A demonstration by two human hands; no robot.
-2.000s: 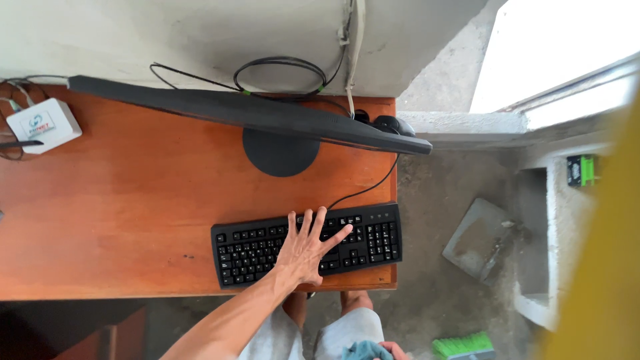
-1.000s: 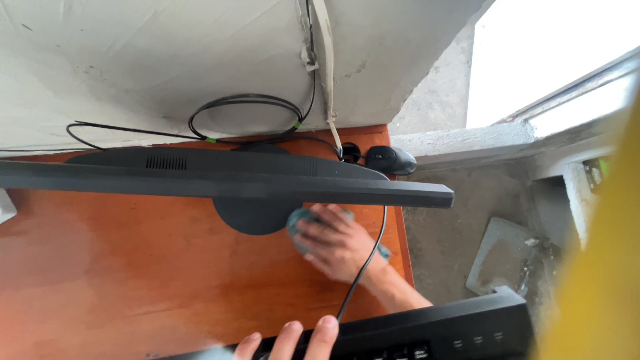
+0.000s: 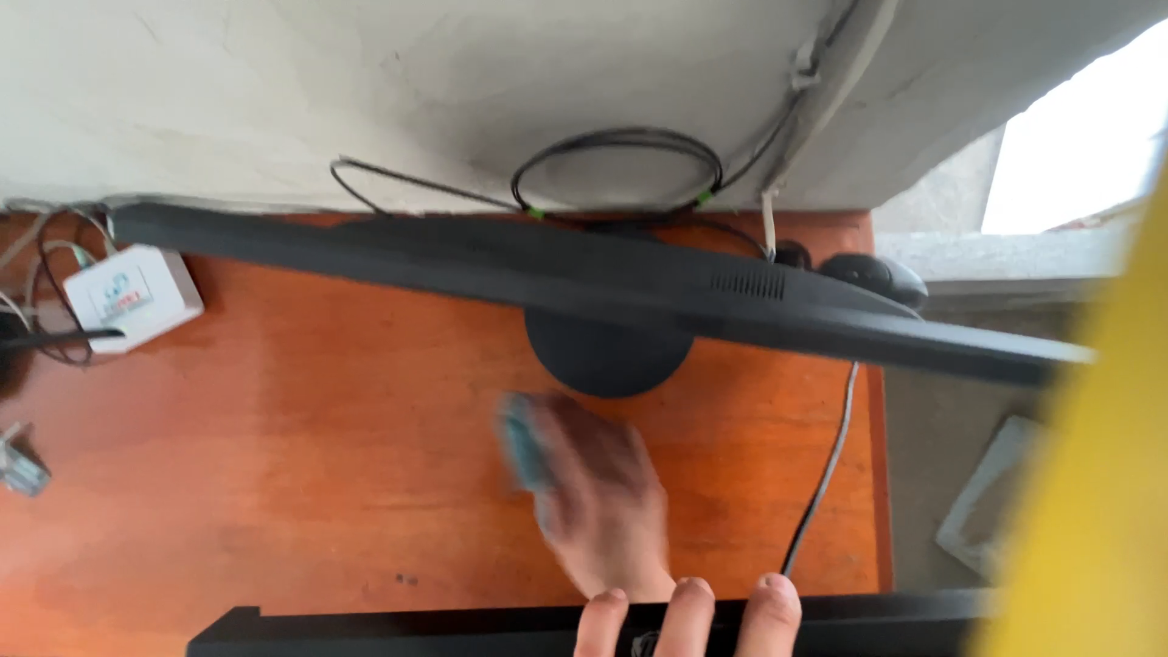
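My right hand (image 3: pixel 602 493), blurred, presses a bluish-green cloth (image 3: pixel 525 443) on the orange-brown wooden desk (image 3: pixel 383 456), just in front of the round monitor base (image 3: pixel 610 356). At the bottom edge, the fingers of my left hand (image 3: pixel 689 620) curl over the long edge of a black keyboard (image 3: pixel 411 630), which is raised in front of my right forearm. Most of the left hand and the keyboard lie outside the view. The keyboard's cable (image 3: pixel 830 470) runs up behind the monitor (image 3: pixel 547 269), seen from above.
A white box (image 3: pixel 137 297) with cables stands at the left, with a cable connector (image 3: pixel 23 470) below it. A black mouse (image 3: pixel 871 278) lies behind the monitor's right part. Coiled black cable (image 3: pixel 616 141) rests against the wall. A blurred yellow thing (image 3: pixel 1077 474) covers the right side.
The keyboard lay on the desk under a spread hand two seconds ago; now my left hand holds it up. My right hand with the cloth has moved left from beside the monitor base.
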